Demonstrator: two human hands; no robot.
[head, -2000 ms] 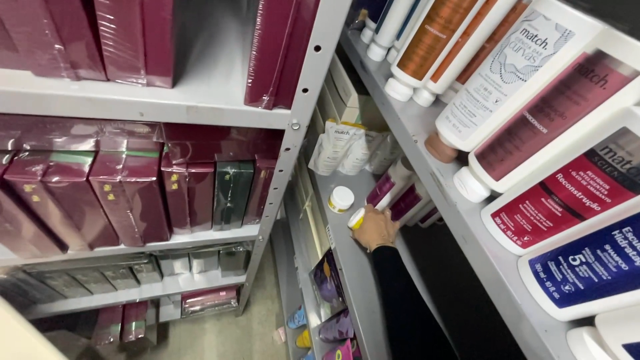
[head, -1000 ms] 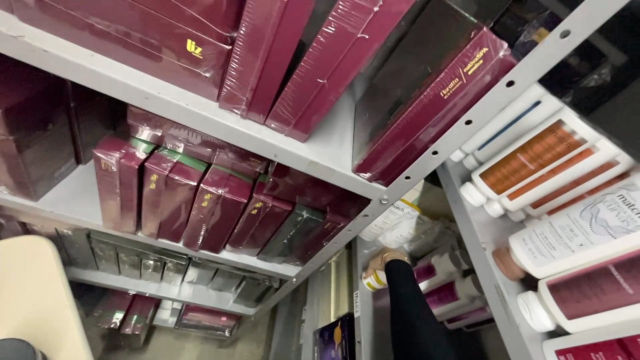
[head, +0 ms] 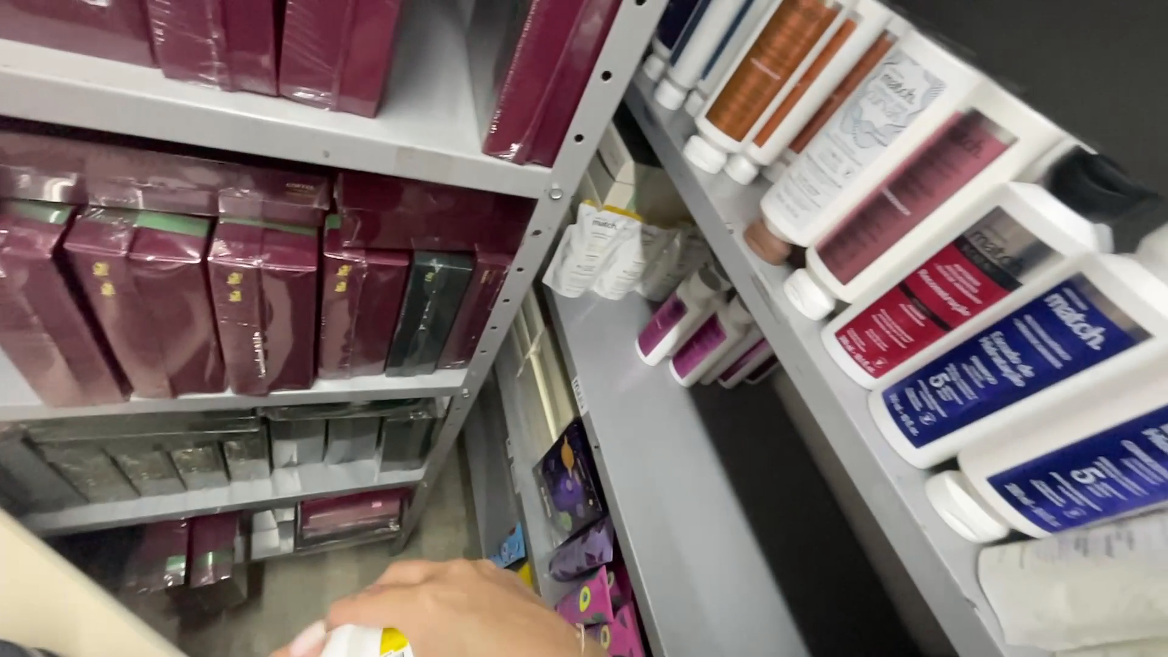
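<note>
My right hand (head: 456, 607), a bracelet at its wrist, is at the bottom edge, its fingers curled over a white container with a yellow band (head: 370, 641); the frame cuts off the container's lower part. My left hand is not in view. Above and to the right of the hand, a grey metal shelf (head: 680, 456) bears white pouches (head: 598, 251) at its far end and several white bottles with purple labels (head: 712, 338) beside them.
Plastic-wrapped maroon boxes (head: 146, 301) fill the metal shelving at left. White bottles with blue, red and orange labels (head: 1022, 356) line the upper right shelf. Purple and pink packages (head: 575, 493) sit below the grey shelf. A beige edge (head: 64, 584) crosses the lower left.
My right hand has drawn back from the grey shelf with a white and yellow container. Two such containers were at the shelf two seconds ago; neither is on it now.
</note>
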